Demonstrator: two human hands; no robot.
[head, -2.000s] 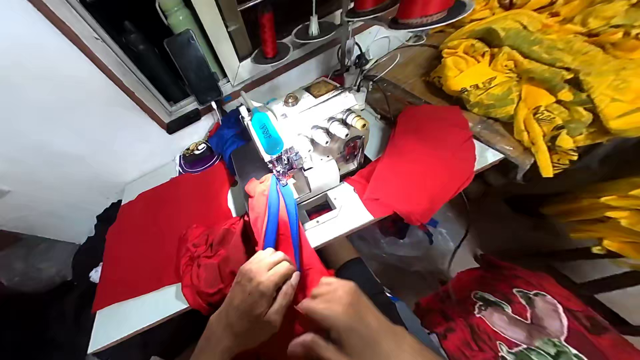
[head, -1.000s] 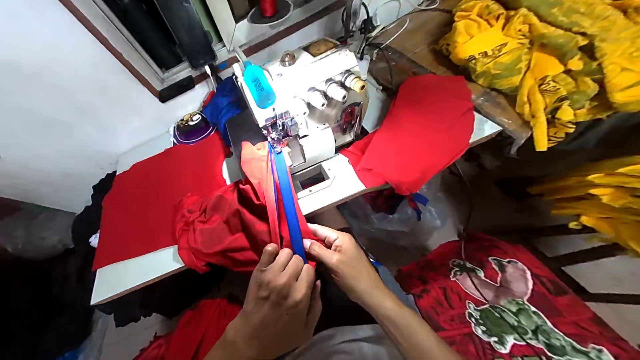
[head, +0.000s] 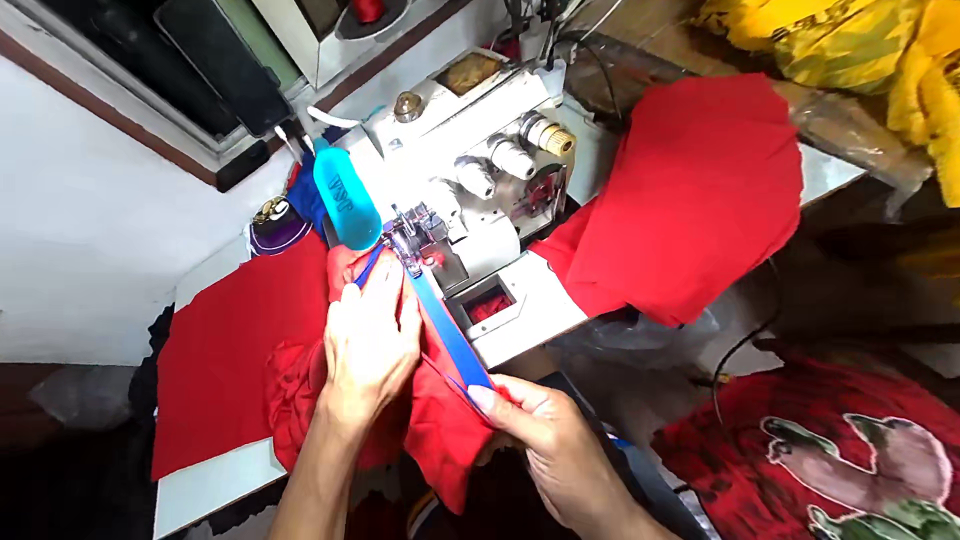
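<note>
A white overlock sewing machine (head: 480,142) has its presser foot (head: 411,247) over red fabric and a blue fabric strip (head: 450,330). My right hand (head: 547,427) pinches the strip's lower end together with the red fabric (head: 450,450), thumb on top. My left hand (head: 371,337) lies on the fabric just left of the foot, fingertips close to it; whether it grips the cloth is hard to tell. A narrow blue piece (head: 367,266) shows by its fingertips. The turquoise guard (head: 346,195) is beside the needle area.
Red fabric panels lie on the table to the left (head: 232,360) and right (head: 697,195) of the machine. A phone (head: 225,64) stands by the window. Yellow fabric (head: 847,52) is piled at upper right, and a printed red cloth (head: 840,450) is at lower right.
My left hand has moved up from the lower part of the strip to beside the presser foot. My right hand remains at the strip's lower end. The view is now closer to the machine.
</note>
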